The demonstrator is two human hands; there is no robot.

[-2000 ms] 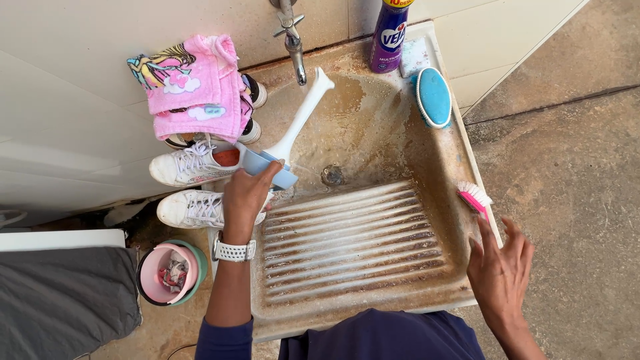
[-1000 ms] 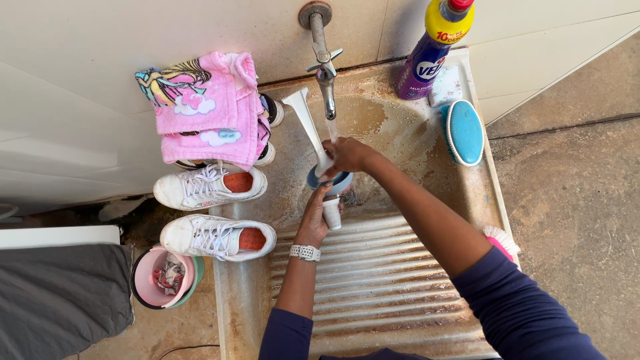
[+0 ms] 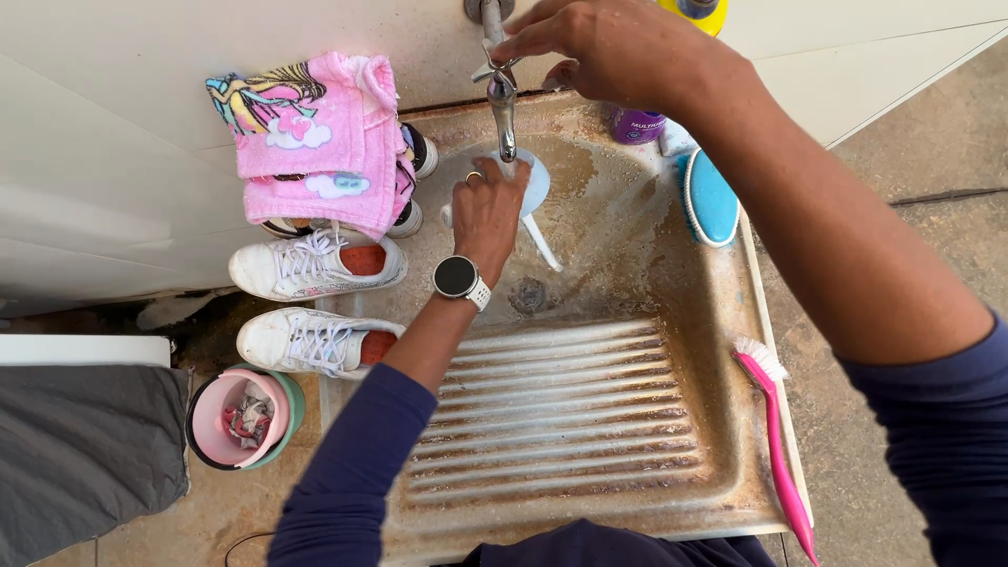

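Observation:
Under the running faucet [image 3: 502, 102], my left hand [image 3: 490, 209] holds a light blue plastic cup-like piece [image 3: 537, 185]; water falls on the hand and the piece. A white stick-like part [image 3: 542, 242] slants down beside it toward the drain [image 3: 528, 296]. Most of what lies within the left hand is hidden. Up at the faucet's cross handle [image 3: 496, 69] is my right hand [image 3: 606, 47], its fingers spread and the fingertips at the handle. Whether they press on it cannot be told. The stained laundry sink [image 3: 713, 378] has a ribbed washboard [image 3: 551, 409] in front.
White sneakers [image 3: 303, 340] and a pink printed towel [image 3: 323, 150] over dark shoes line the left edge. A blue scrub brush [image 3: 713, 197], a purple bottle [image 3: 636, 124] and a pink-handled brush [image 3: 776, 441] are along the right. Nested buckets [image 3: 285, 409] stand on the floor at left.
My right hand has moved from beside my left hand up to the faucet handle. The light blue piece, in my left hand throughout, has been turned under the water.

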